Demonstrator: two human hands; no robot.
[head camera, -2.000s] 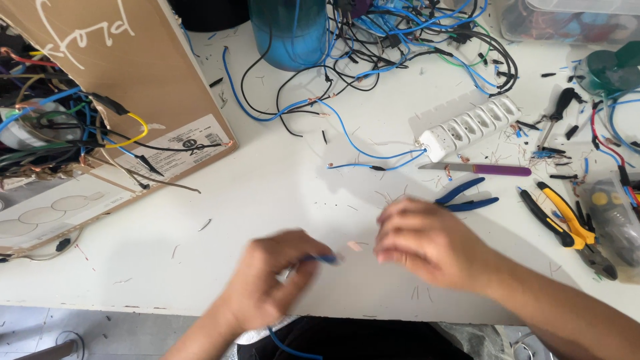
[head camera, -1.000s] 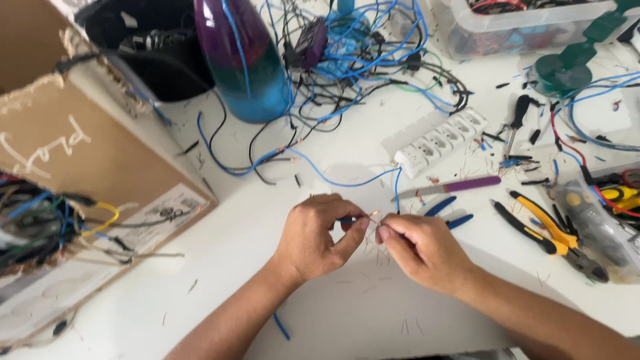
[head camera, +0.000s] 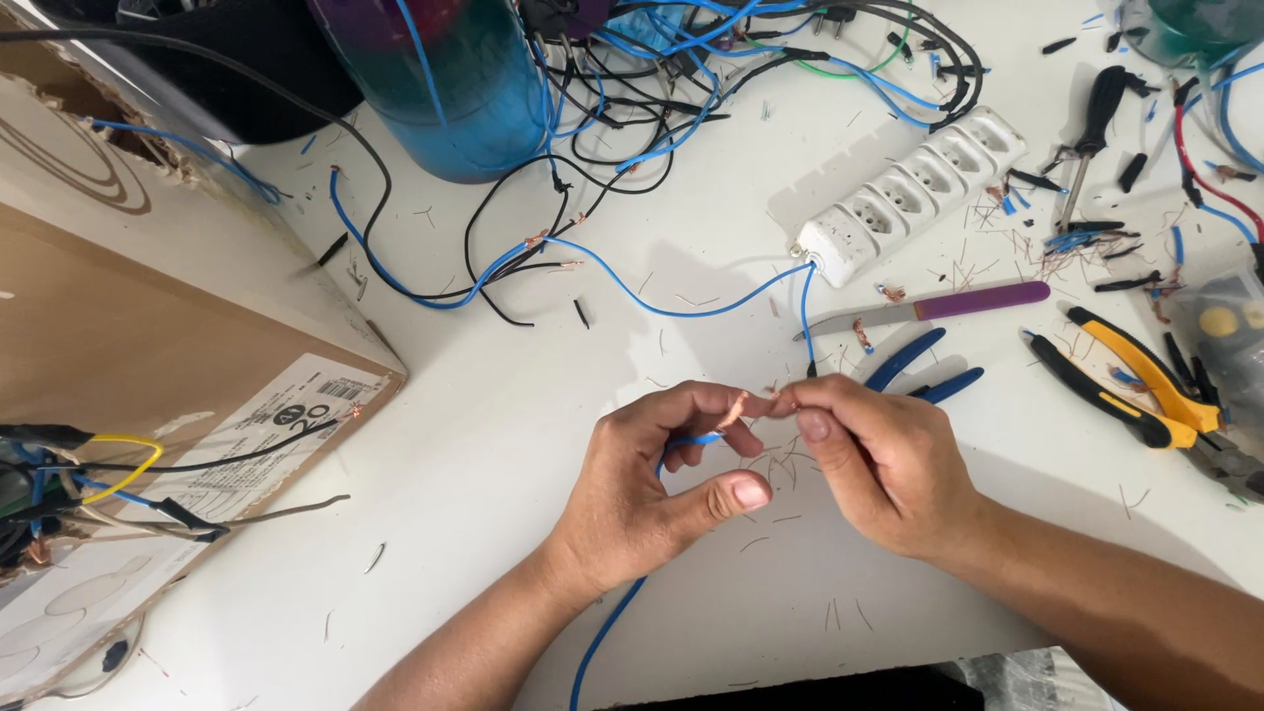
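My left hand (head camera: 671, 484) holds a blue insulated wire (head camera: 617, 617) near its stripped, twisted copper end (head camera: 733, 411); the wire runs down past my wrist to the bottom edge. Close beside the copper, my right hand (head camera: 879, 464) has its thumb and forefinger pinched together; whether a strand is between them is too small to tell. Beyond my hands lies a white power strip (head camera: 913, 193), with blue wires coming out of its near end. One of these leads to a copper splice (head camera: 536, 239) on the table, and the other drops to a black-wrapped part (head camera: 812, 368) behind my right fingers.
A purple-handled knife (head camera: 983, 300), blue-handled pliers (head camera: 907, 357), yellow-black pliers (head camera: 1136, 380) and a screwdriver (head camera: 1098, 114) lie at right. A cardboard box (head camera: 178, 296) with wires stands left. At the back are a bottle (head camera: 444, 89) and tangled cables (head camera: 681, 89). Copper scraps (head camera: 1071, 257) litter the white table.
The left fingers have spread apart from their earlier pinch, so the copper end shows more plainly. Two seconds ago the hands were farther apart; now they almost meet. The view has shifted.
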